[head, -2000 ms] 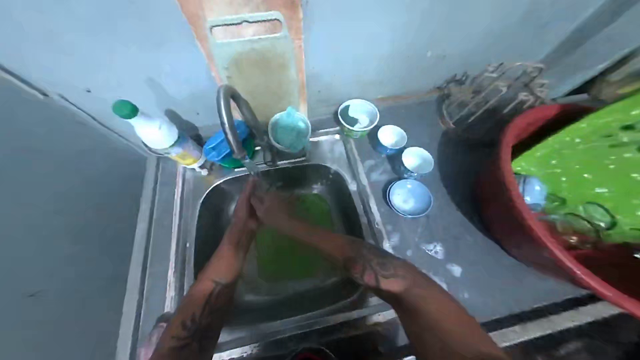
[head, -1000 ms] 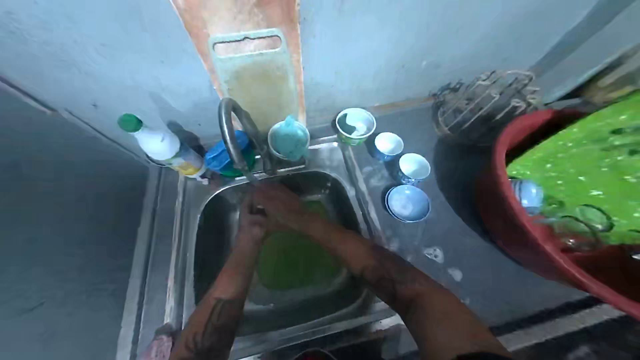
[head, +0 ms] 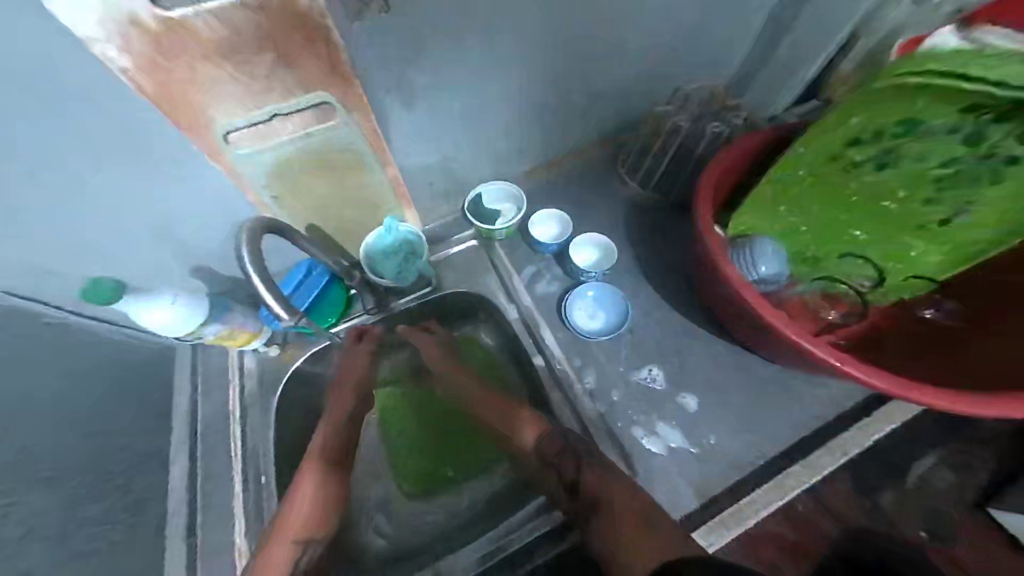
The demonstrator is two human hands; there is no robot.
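Note:
Both hands are over the back of a stainless steel sink, just under the curved metal faucet. My left hand is beneath the spout, blurred, and whether it holds anything cannot be made out. To its right, my right hand is apart from it, the fingers reaching toward the sink's back edge; its grip is also unclear. Below the hands a green rectangular item, seemingly a board or tray, lies in the basin.
Behind the sink stand a green-capped bottle, a blue and green container, a bowl with a teal cloth or scrubber and a cutting board. Right are small cups, stacked bowls, a wire rack and a red basin of dishes.
My hands, together under the faucet before, are now apart. The view has turned to the right.

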